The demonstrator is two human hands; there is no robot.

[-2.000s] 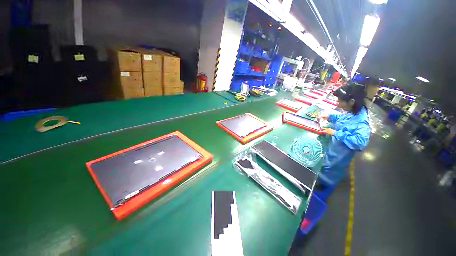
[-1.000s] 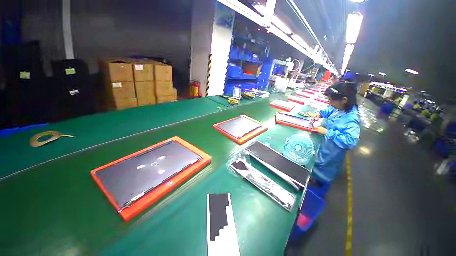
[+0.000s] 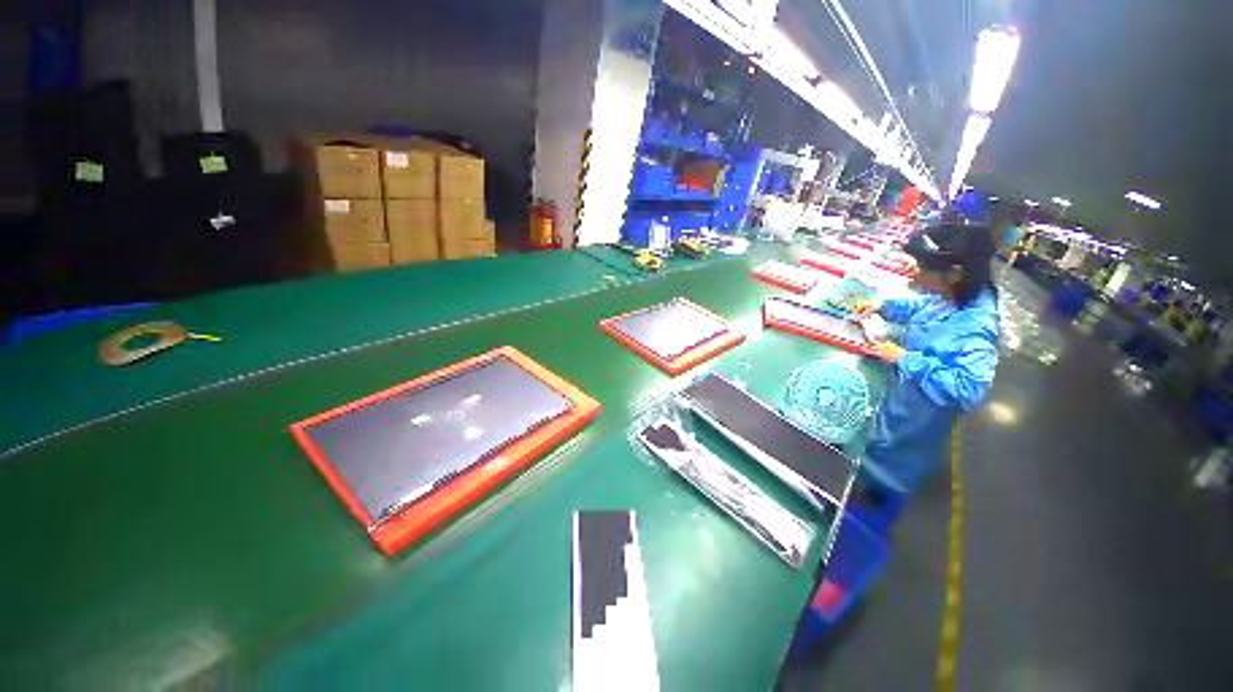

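Observation:
Neither of my hands is in the picture. A flat dark grey panel (image 3: 440, 439) with pale marks in its middle lies in an orange-red foam tray (image 3: 467, 500) on the green belt. A strip sheet (image 3: 609, 595) with black strips in a stepped shape on a white liner lies at the bottom centre, cut off by the lower edge. A clear bag of strip sheets (image 3: 730, 493) and a long dark stack of strip sheets (image 3: 771, 439) lie to its upper right.
A second panel (image 3: 671, 330) in a tray lies farther along. A desk fan (image 3: 825, 402) stands at the right, near a person in a blue smock (image 3: 933, 365) handling another panel. A tape roll (image 3: 142, 342) lies at the far left. A blue bin (image 3: 845, 561) is below the bench edge.
The near tray and panel have shifted along the belt, away from me towards the second panel. The camera view has swung slightly and back. No hand has entered.

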